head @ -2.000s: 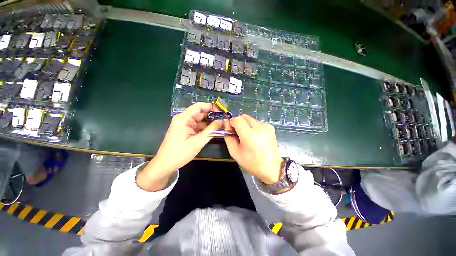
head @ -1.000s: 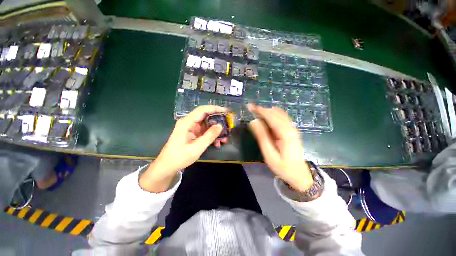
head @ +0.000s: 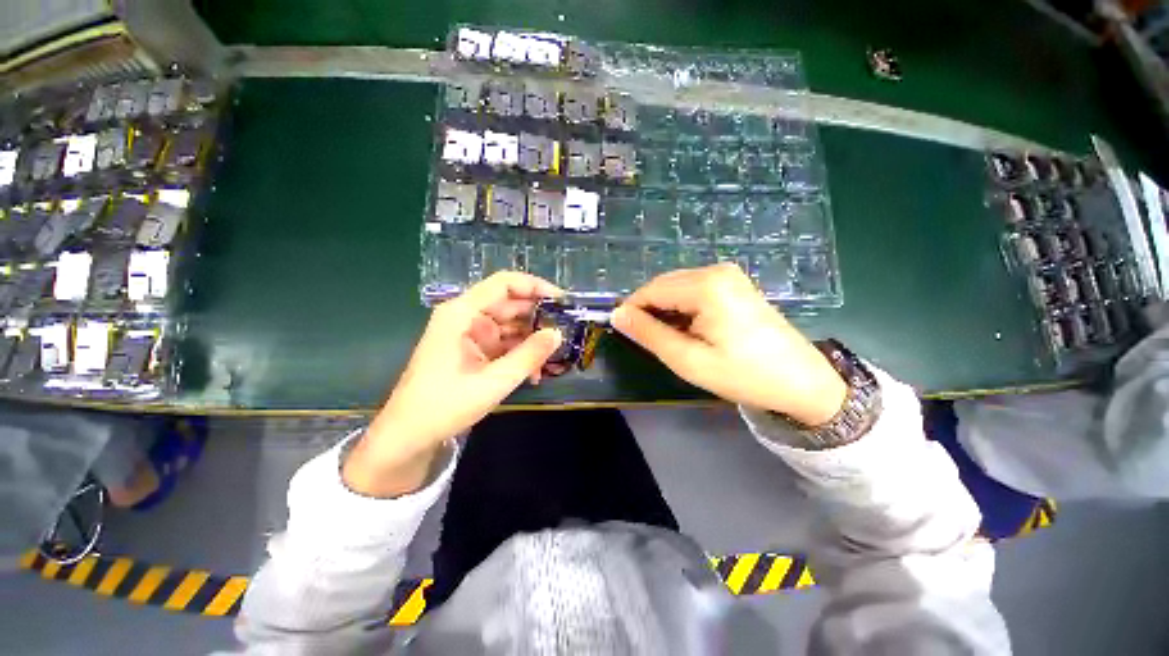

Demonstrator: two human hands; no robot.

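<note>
My left hand (head: 468, 372) holds a small dark housing (head: 559, 349) between thumb and fingers, just above the bench's near edge. A yellow-orange strip (head: 591, 344) sticks out at the housing's right side. My right hand (head: 718, 336) pinches a thin pale tool (head: 592, 315), perhaps tweezers, whose far end lies at the housing's upper edge. Its exact contact is too small to tell. A clear blister tray (head: 628, 267) lies just beyond my hands, with grey and white square modules (head: 503, 205) in rows on its left side and empty pockets on its right.
A crowded tray of grey and white parts (head: 90, 276) lies at left. A tray of dark pieces (head: 1058, 263) is at right. A pale metal rail (head: 885, 118) crosses the green bench (head: 321, 231). A small loose part (head: 883, 63) lies beyond it. A person's sleeve (head: 1070, 442) shows at right.
My right hand was empty and blurred a second ago, apart from the housing; now it holds a thin tool against it. The housing stays in my left hand.
</note>
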